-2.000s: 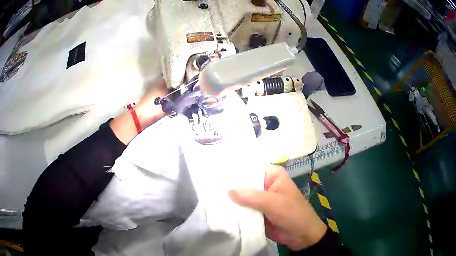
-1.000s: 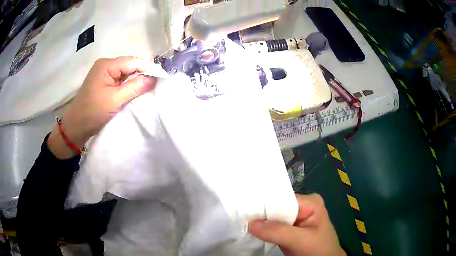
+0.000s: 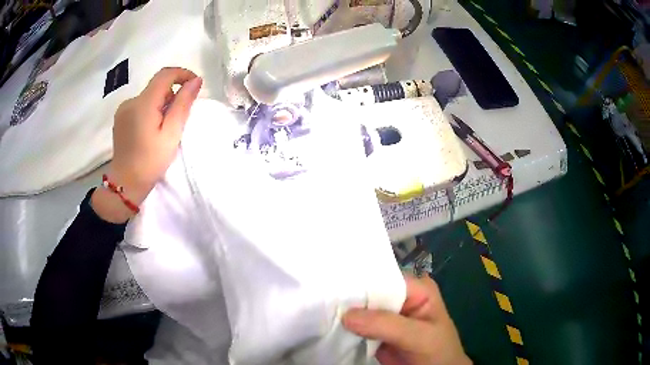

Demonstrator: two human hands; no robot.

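Note:
A white garment piece (image 3: 285,249) stretches from the needle area of the off-white sewing machine (image 3: 246,43) down towards my lap. My left hand (image 3: 153,132), with a red cord at the wrist, is at the cloth's upper left edge, left of the needle area; thumb and forefinger are bent together at the edge. My right hand (image 3: 406,328) pinches the cloth's lower right edge, thumb on top. The dark metal needle area (image 3: 278,132) is partly washed out by bright light, so whether the cloth lies under the presser foot cannot be told.
A white garment with a black label (image 3: 116,77) lies left on the table. A pale rounded bar (image 3: 324,63) hangs over the needle area. A black phone (image 3: 475,68) and red-handled tweezers (image 3: 481,147) lie at the right. A measuring strip (image 3: 427,205) runs along the front edge.
My left hand has come out from beside the needle area and moved left along the cloth's edge. My right hand has moved down with the cloth, which now lies more spread out.

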